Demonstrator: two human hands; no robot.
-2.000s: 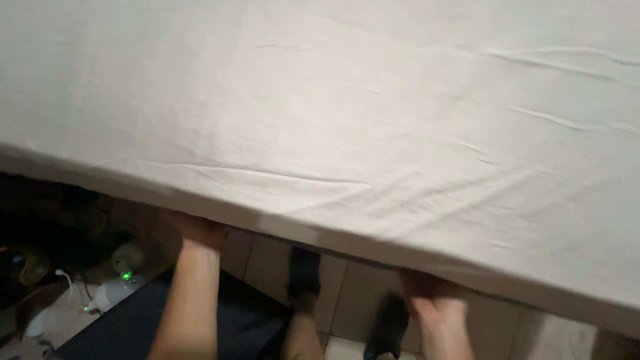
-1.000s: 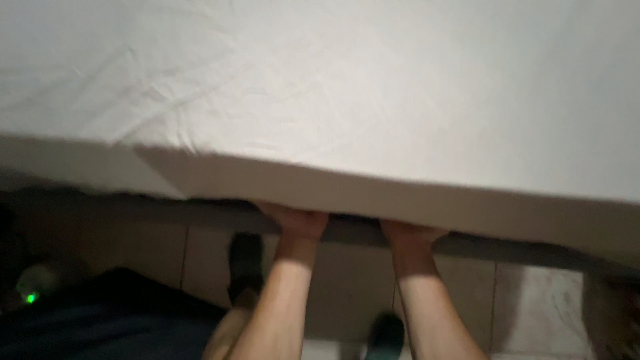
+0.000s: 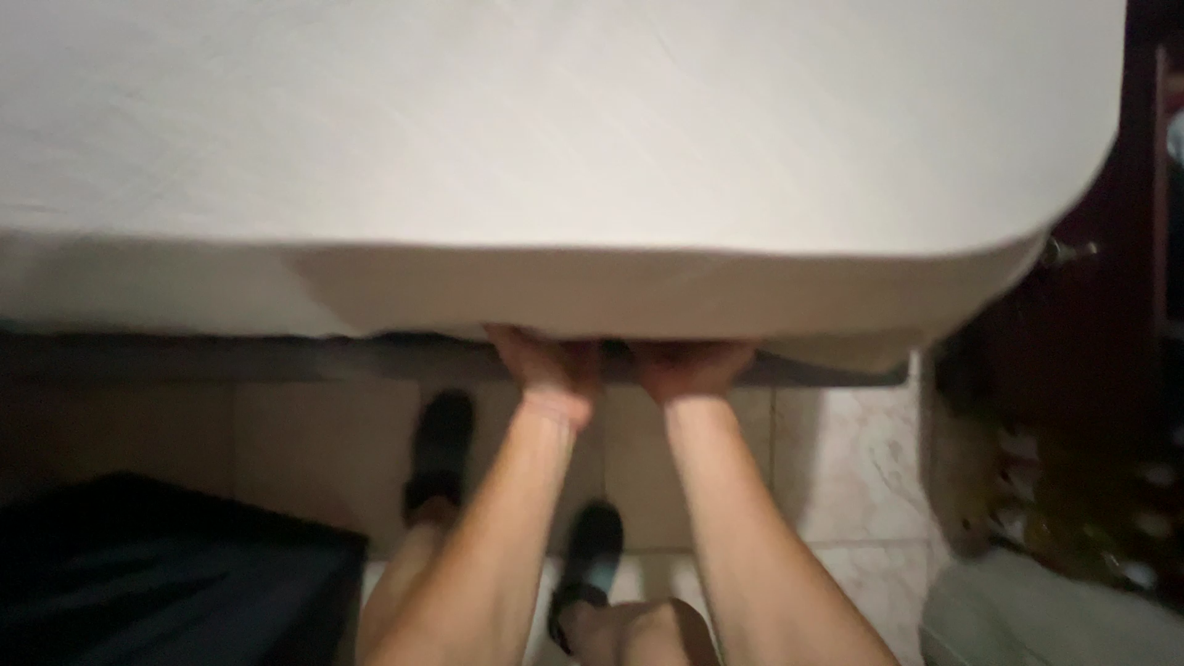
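Observation:
A mattress covered with a pale fitted sheet (image 3: 592, 139) fills the upper part of the head view, its rounded corner at the right. My left hand (image 3: 546, 370) and my right hand (image 3: 696, 368) are side by side at its lower side edge, palms turned up. The fingers of both hands disappear under the sheeted edge, so their grip is hidden. A dark bed frame edge (image 3: 277, 359) runs just below the mattress, behind my hands.
Below lies a tiled floor (image 3: 860, 462), where my feet in dark shoes (image 3: 592, 546) stand. A black box-like object (image 3: 185, 573) is at lower left. Dark red furniture (image 3: 1082, 324) stands beyond the corner, with blurred clutter and a grey rounded object (image 3: 1045, 610) at lower right.
My hands, wide apart two seconds ago, are now close together under the mattress edge. The view has shifted toward the right corner of the mattress.

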